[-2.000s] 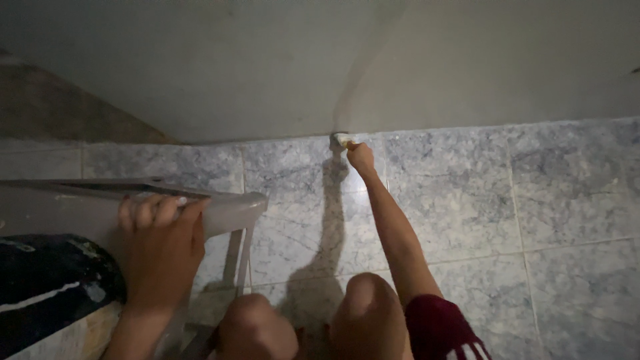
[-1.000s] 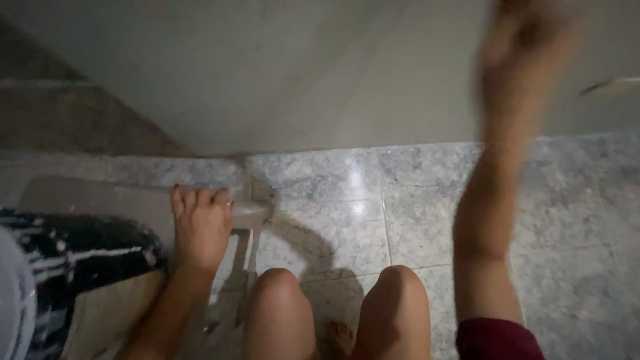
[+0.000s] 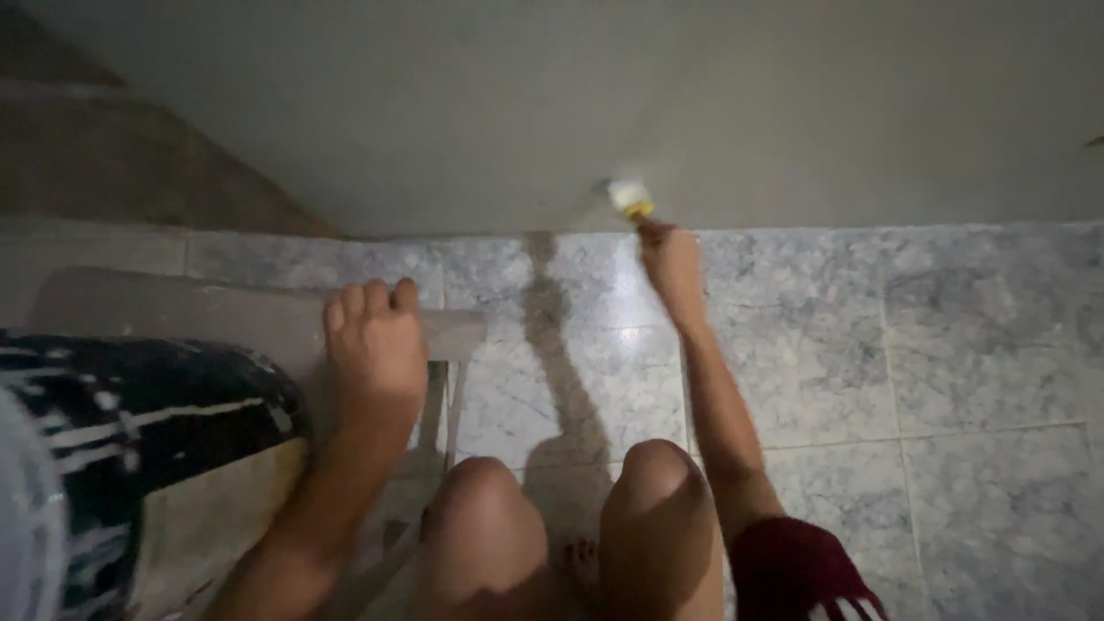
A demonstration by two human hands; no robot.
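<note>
My right hand [image 3: 674, 267] grips a small paintbrush [image 3: 630, 197] with a white head and a yellow band. The brush head is at the lower part of a grey wall [image 3: 483, 112], a little above where the wall meets the tiled floor; blur hides whether its tip touches. My left hand [image 3: 375, 336] rests on the edge of a grey-brown plastic stool or chair [image 3: 216, 302], its fingers bent over the far side.
A dark, paint-spattered bucket [image 3: 198, 397] with a pale rim stands at the left, next to the stool or chair. Marbled floor tiles [image 3: 802, 345] run along the wall's foot. My knees are at the bottom centre. A brown patch [image 3: 155, 164] lies at the upper left.
My right hand was at the wall's foot, then high at the upper right, and is now back low near the wall's base with the brush. My left hand stays on the stool or chair.
</note>
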